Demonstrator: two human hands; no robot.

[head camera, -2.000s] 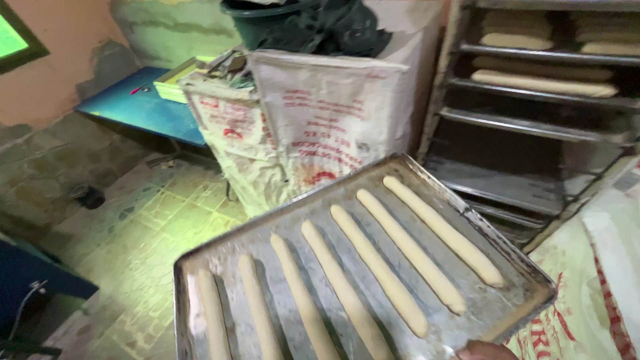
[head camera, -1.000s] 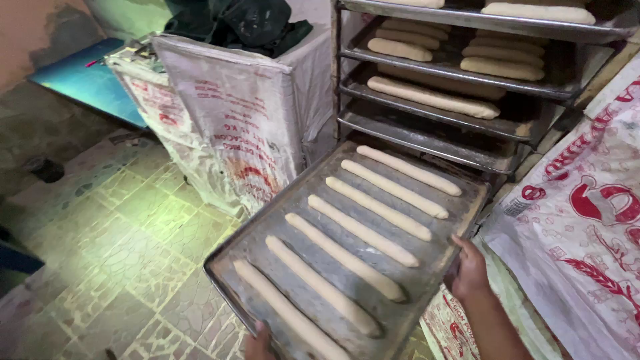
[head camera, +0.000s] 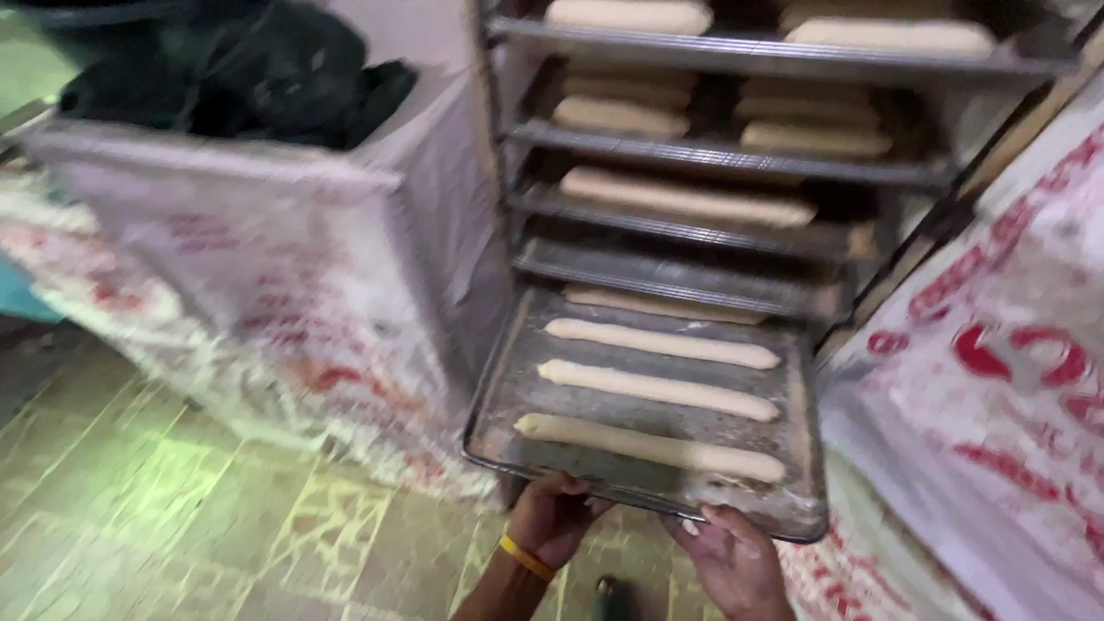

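Note:
A metal baking tray (head camera: pixel 500 388) is partly inside the tray rack, below an upper shelf tray. Long raw dough sticks (head camera: pixel 660 392) lie crosswise on it; the farthest one is partly hidden by the tray above. My left hand (head camera: pixel 552 517), with a yellow band at the wrist, grips the near edge of the tray left of its middle. Farther right, my right hand (head camera: pixel 733 552) holds the same edge, thumb on top and fingers underneath.
Above it the rack (head camera: pixel 673 220) holds several trays, most with dough pieces. A cloth-covered box (head camera: pixel 259 259) with dark fabric (head camera: pixel 285 78) on top stands at the left. Sacks printed in red (head camera: pixel 1018 388) hang along the right side. The tiled floor (head camera: pixel 216 535) shows lower left.
The tray, outside the rack two seconds ago, has gone partly into it. Both hands are now on its near edge; one second ago the right hand held its right side.

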